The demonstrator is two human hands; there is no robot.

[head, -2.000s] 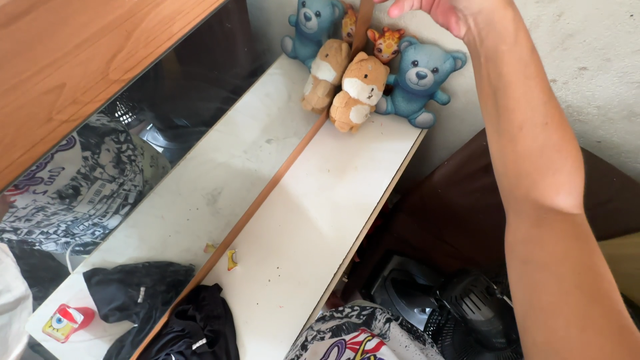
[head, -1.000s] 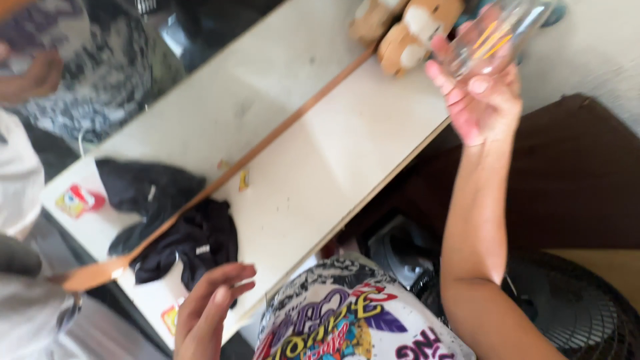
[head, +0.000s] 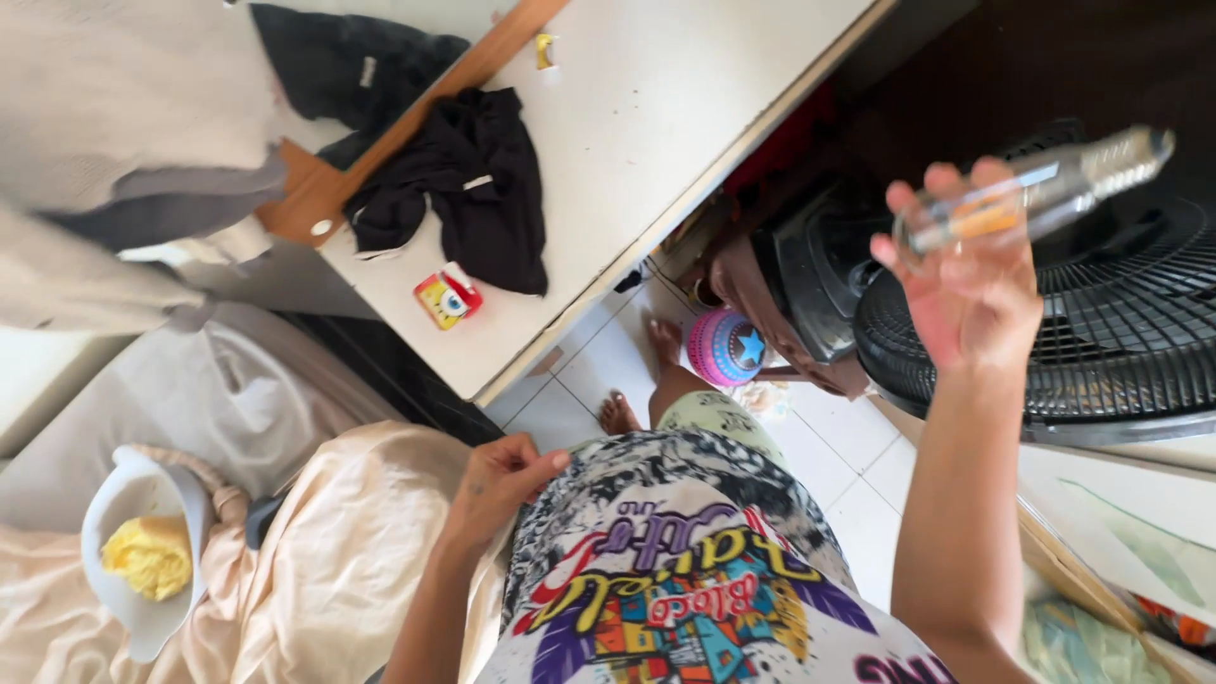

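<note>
My right hand (head: 974, 285), raised at the right in front of a black fan, holds a clear glass or plastic bottle (head: 1054, 195) tilted up to the right, with something orange or yellow on or in it. The bottle is blurred, and its ribbed neck points away from my fingers. At my left hip, my left hand (head: 503, 484) rests against the patterned shirt (head: 684, 570), its fingers curled at the cloth; whether they pinch it cannot be told.
Black cloth (head: 475, 180) and a small red and yellow packet (head: 446, 296) lie on the white tabletop (head: 627, 142). The black fan (head: 1121, 313) stands at right. A patterned ball (head: 727, 347) is on the floor. Left, a pale bowl (head: 171, 617) with yellow food sits on beige cloth.
The view has swung down from the plush toys. My right hand, empty-looking near the blue bear two seconds ago, holds the bottle in the later frames. My left hand has moved to the shirt.
</note>
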